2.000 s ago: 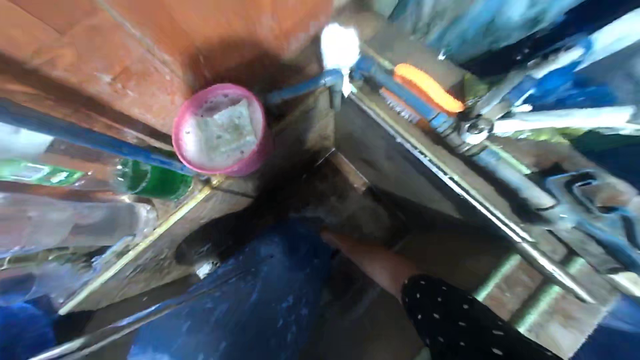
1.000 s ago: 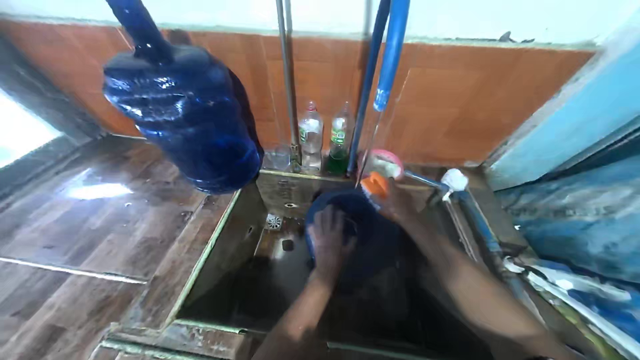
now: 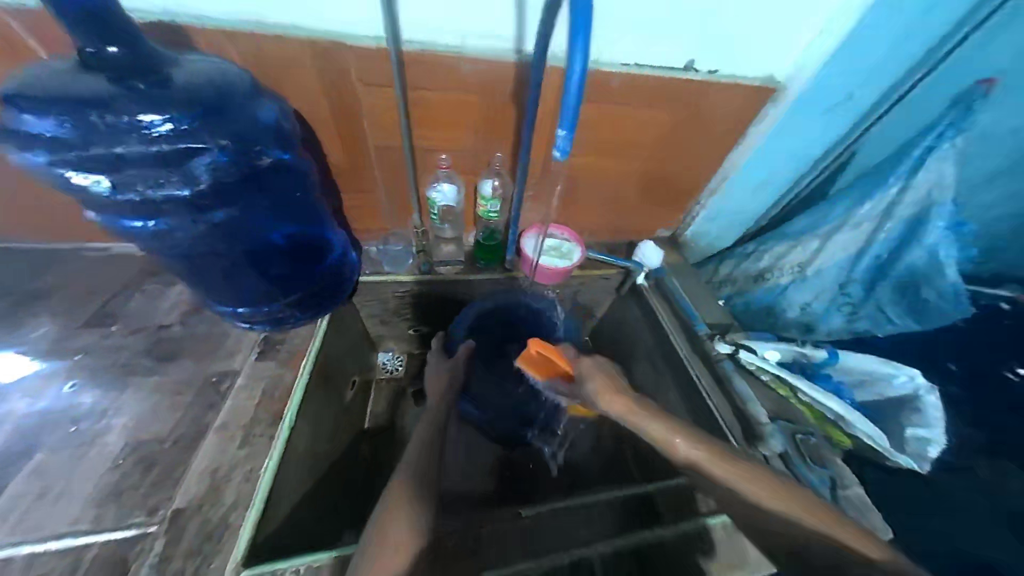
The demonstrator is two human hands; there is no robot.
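Observation:
My left hand (image 3: 445, 370) grips the left rim of a dark blue plastic basin (image 3: 500, 384) in the sink. In my right hand (image 3: 590, 378) is an orange brush (image 3: 546, 360), held over the basin's right side. Water runs from the end of a blue hose (image 3: 570, 120) past the brush and splashes at the basin's right edge. Part of something yellow (image 3: 581, 410) shows just below my right hand; what it is I cannot tell.
A big blue water bottle (image 3: 232, 192) leans in at the left. On the sink's back ledge stand a clear bottle (image 3: 446, 210), a bottle with green liquid (image 3: 490, 210) and a pink tub (image 3: 552, 254). Pipes (image 3: 680, 300) and plastic bags (image 3: 864, 240) line the right side.
The view has swung strongly since two seconds ago. The orange brush, lying by the pipes in the oldest frame, is now in my right hand. Water now splashes visibly at the basin.

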